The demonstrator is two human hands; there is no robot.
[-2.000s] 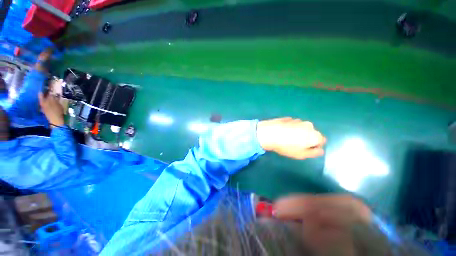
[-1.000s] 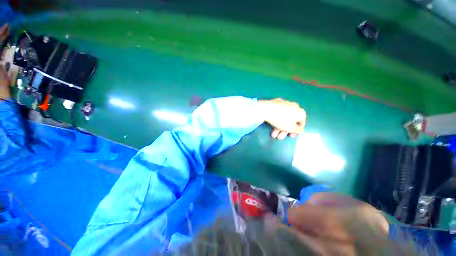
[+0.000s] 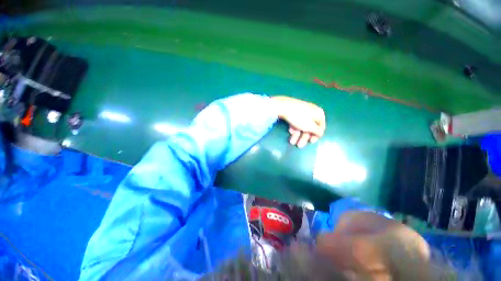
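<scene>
My left hand (image 3: 302, 118) rests over the glossy green bench top (image 3: 148, 82), fingers curled together, with nothing visible in it; its palm side is hidden. My right hand (image 3: 376, 247) is large and blurred near the camera at the bottom right, by hair at the lower rim. Its fingertips and anything in them cannot be made out. Round black units ride on the dark green belt: one at the upper right (image 3: 378, 24) and a smaller one farther right (image 3: 469, 71).
A black ridged box (image 3: 434, 186) stands at the right bench edge. Behind it are a grey-white post (image 3: 478, 121), a small brownish block (image 3: 438, 130) and a blue bundle (image 3: 493, 153). Another black box (image 3: 46, 77) is at left. A red wavy line (image 3: 362, 90) runs along the belt edge.
The view has turned to the right, bringing the right-hand box and post into sight. My left hand's fingers show more curled beneath it. My right hand stays blurred near the camera.
</scene>
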